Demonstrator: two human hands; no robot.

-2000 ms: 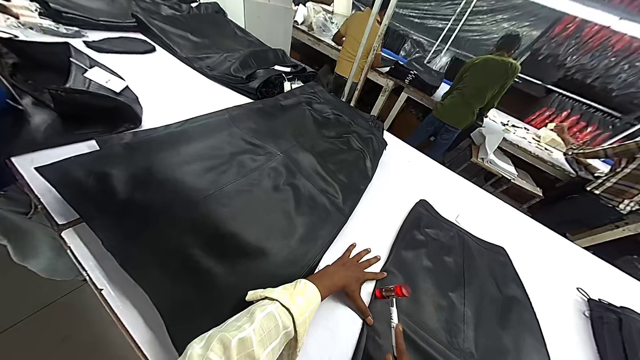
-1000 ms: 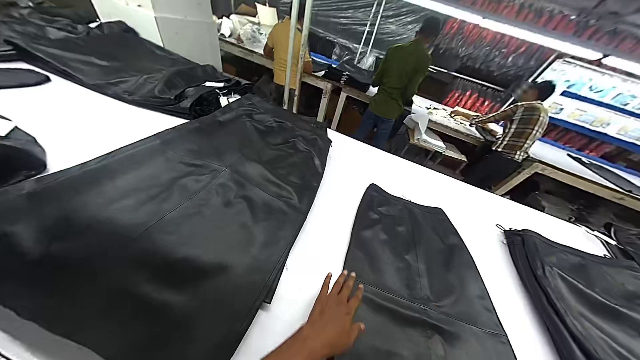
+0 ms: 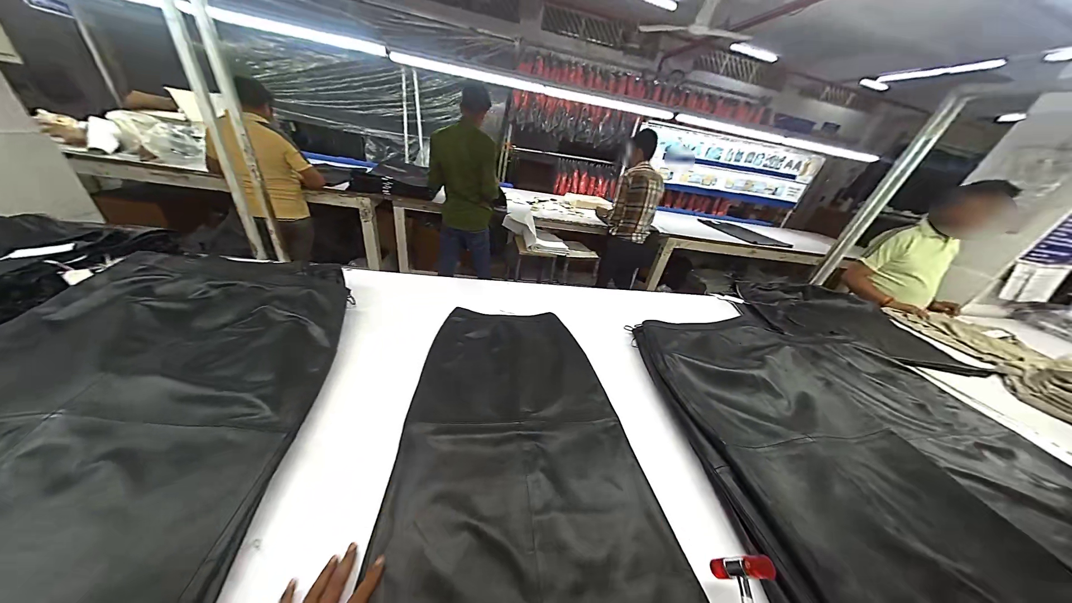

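Observation:
A black leather skirt panel [image 3: 523, 435] lies flat on the white tabletop in front of me, narrow end away and a seam across it. At the bottom edge, the fingers of my left hand [image 3: 335, 576] are spread beside its left edge, a fingertip at or over the leather; nothing shows in them. A small hammer with red faces [image 3: 743, 568] shows at lower right, between the panel and the right stack, its handle running out of view. My right hand is out of view, so its hold on the handle is hidden.
Large black leather skirts [image 3: 159, 402] lie on the left, and a layered stack of black leather pieces [image 3: 804, 419] on the right. Metal poles [image 3: 239, 134] rise beyond the table. Several people stand farther off, one in a light green shirt [image 3: 909, 264] by khaki cloth [image 3: 988, 339].
The view has swung right and up. The hammer was over the panel near my left hand two seconds ago, out of view one second ago, and now shows right of the panel.

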